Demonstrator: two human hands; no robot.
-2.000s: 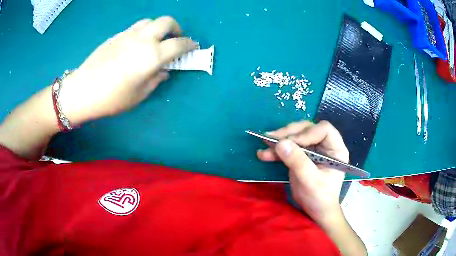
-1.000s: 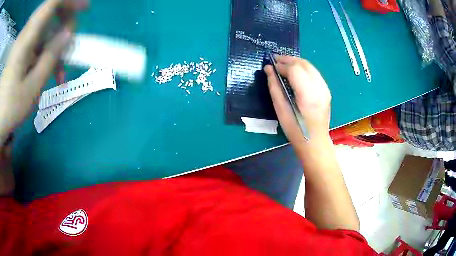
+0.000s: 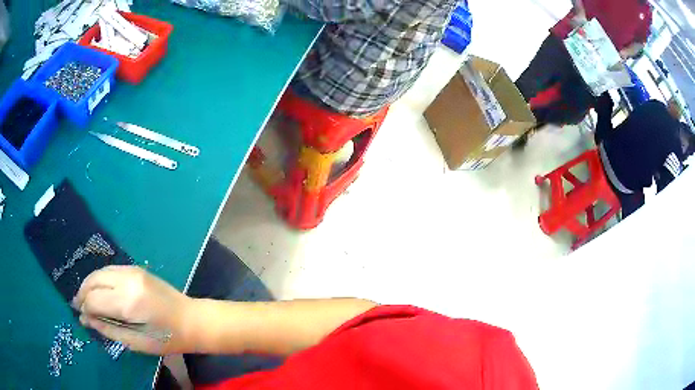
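Note:
My right hand (image 3: pixel 129 308) is over the lower part of the black ribbed sheet (image 3: pixel 57 222), its fingers closed on the tweezers (image 3: pixel 145 329), which show as a thin, blurred line along the hand. The tweezer tips are hidden. Fine specks (image 3: pixel 88 254) lie in a band across the sheet above my fingers. A white tape tab (image 3: pixel 44 201) is at the sheet's far end. The loose pile of small whitish pieces (image 3: pixel 65 346) lies left of my hand at the bottom. My left hand and the straps from earlier are out of the picture.
Two spare tweezers (image 3: pixel 137 150) lie beyond the sheet. Blue bins (image 3: pixel 75 82) and a red bin of white pieces (image 3: pixel 139 44) stand at the back left. A person in a plaid shirt (image 3: pixel 366 57) sits at the bench edge. A carton (image 3: pixel 478 114) and red stool (image 3: pixel 579 199) stand on the floor.
The view has swung right, bringing the bins, floor and other people into view. My left hand and the straps have left the picture. My right hand remains over the black sheet with the tweezers.

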